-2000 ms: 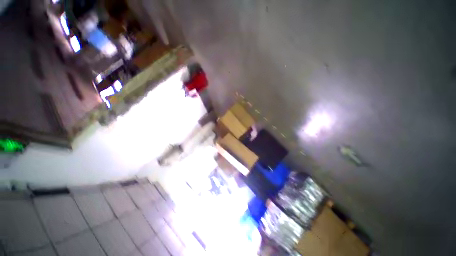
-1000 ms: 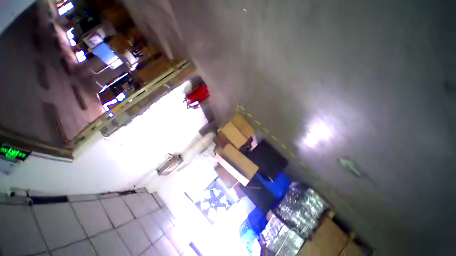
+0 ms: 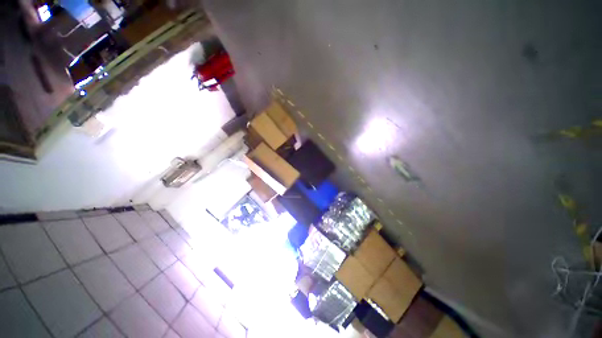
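Neither of my hands is in the picture. The view is tilted sideways. Brown cardboard cartons stand in a row along the wall, with more stacked cartons further off. Between them are silvery wrapped bundles, a bright blue tote and black crates. Fine detail is blurred, and glare hides part of the row.
A grey floor bears yellow marking lines and a small pale object. Pale strands lie at the right edge. A red object stands by a bright opening. Ceiling tiles show lower left.
The view has shifted, so the goods appear further left and higher. More cartons show at the bottom, and yellow markings and pale strands have come in at the right.
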